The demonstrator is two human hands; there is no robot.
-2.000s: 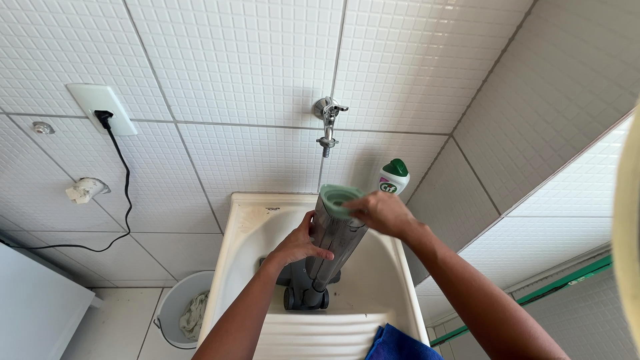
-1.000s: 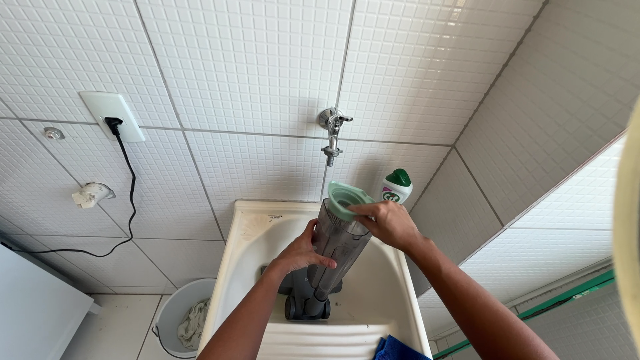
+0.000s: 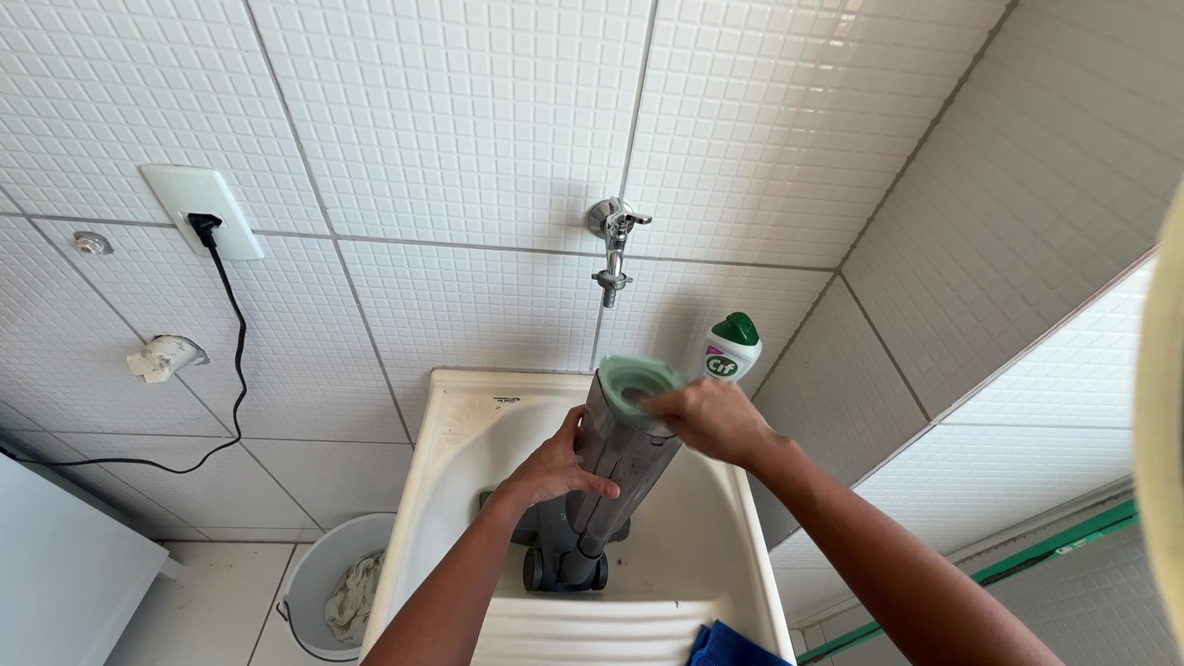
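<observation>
A translucent grey plastic container [image 3: 622, 453] with a pale green top piece [image 3: 638, 381] leans over the basin of a cream laundry sink [image 3: 444, 444]. Around its side is wrapped my left hand [image 3: 552, 462], thumb across the front. At the green top is my right hand [image 3: 717, 418], slightly blurred, its fingertips on or in the opening; whether they grip the piece is unclear. Below the container, a dark grey wheeled floor head [image 3: 562, 566], apparently of a vacuum cleaner, rests in the basin.
A chrome tap [image 3: 612, 245] juts from the tiled wall. Behind the sink's right side stands a Cif bottle [image 3: 733, 350]. A blue cloth [image 3: 731, 646] lies on the front ridges. Left are a grey bucket [image 3: 301, 583] holding cloth and a black cord [image 3: 242, 361] plugged into a socket.
My left hand stays around the container, and my right hand remains at its green top with its fingers shifting slightly.
</observation>
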